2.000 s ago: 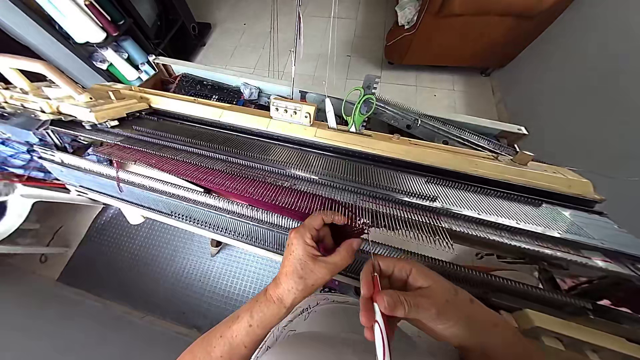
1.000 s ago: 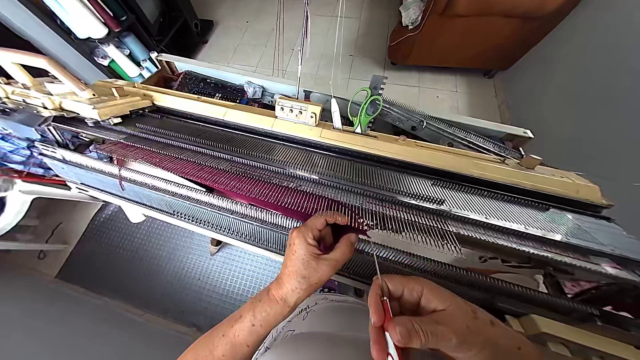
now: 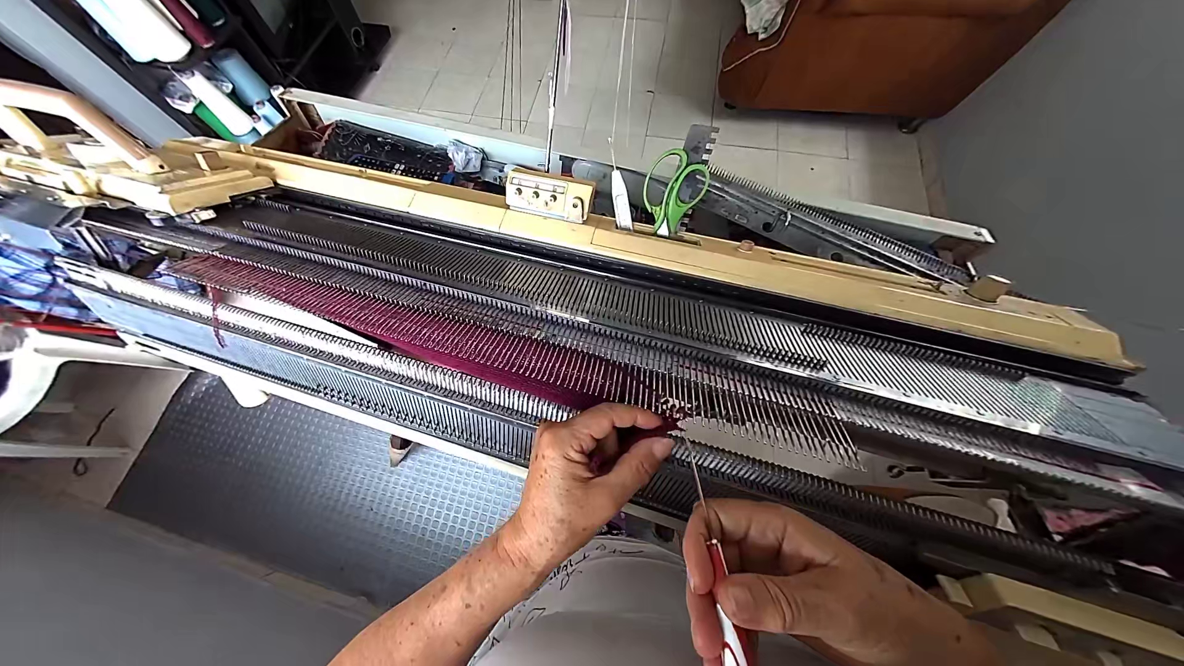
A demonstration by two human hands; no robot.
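Observation:
Across the knitting machine's needle bed (image 3: pixel 546 296) hangs dark red knitted fabric (image 3: pixel 444 356), along a long row of metal needles. My left hand (image 3: pixel 592 472) pinches the fabric's right end between thumb and fingers, close under the needles. In my right hand (image 3: pixel 768 583) is a latch tool with a red and white handle (image 3: pixel 721 592); its thin metal shaft points up to the fabric edge beside my left fingertips. Whether its tip is in a stitch is too small to tell. To the right of the fabric, several needles (image 3: pixel 814 430) stick out bare.
Green-handled scissors (image 3: pixel 675 194) and a white-handled tool (image 3: pixel 621 199) stand in the machine's rear rail. The carriage (image 3: pixel 139 176) rests at the far left. Behind the rail lies a spare metal bed (image 3: pixel 814 227). Yarn cones (image 3: pixel 217 97) stand at the upper left. Yarn strands hang at the back.
My right hand has shifted a little away from the needles and the latch tool has tilted, its shaft now showing longer. My left hand keeps its pinch on the fabric.

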